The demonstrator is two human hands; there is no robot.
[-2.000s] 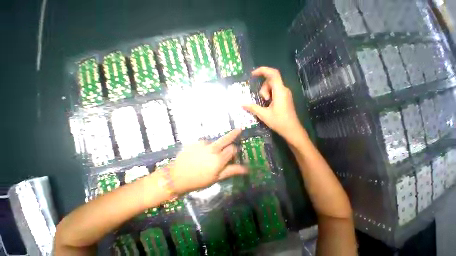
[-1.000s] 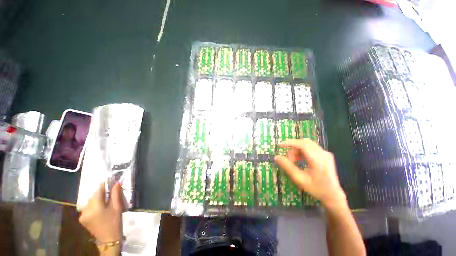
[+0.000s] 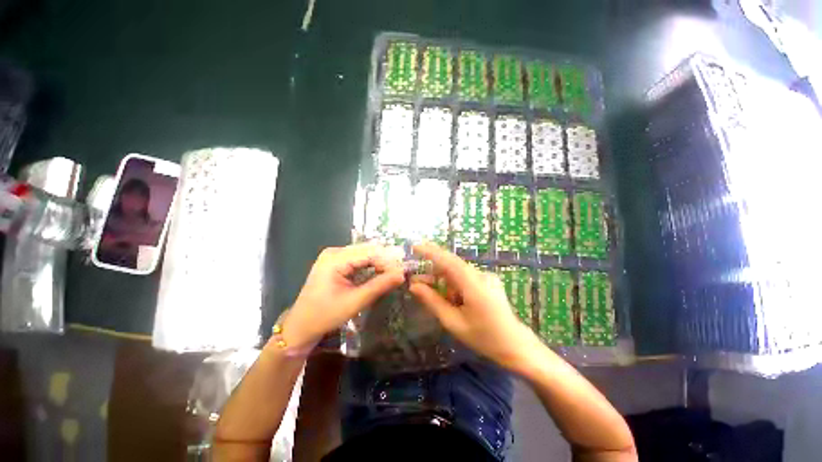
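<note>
A clear tray [image 3: 622,262] holds rows of green circuit boards [image 3: 556,222]. The second row from the far edge has white-silver covered boards [image 3: 510,144]. My left hand [image 3: 335,287] and my right hand [image 3: 469,302] meet over the tray's near left part. Their fingertips pinch a small, thin shiny sheet [image 3: 416,267], mostly hidden by the fingers. Glare covers the left part of the third row. A pile of silvery-white dome sheets [image 3: 216,248] lies left of the tray.
A smartphone [image 3: 137,214] with a picture on its screen lies left of the pile. Crumpled clear plastic [image 3: 54,221] is at the far left. A tall stack of filled trays [image 3: 721,226] stands at the right with strong glare. The table edge and my lap are at the bottom.
My left hand has moved right from the sheet pile to the tray. My right hand has moved left to meet it. A thin sheet now shows between the fingertips. The view has shifted.
</note>
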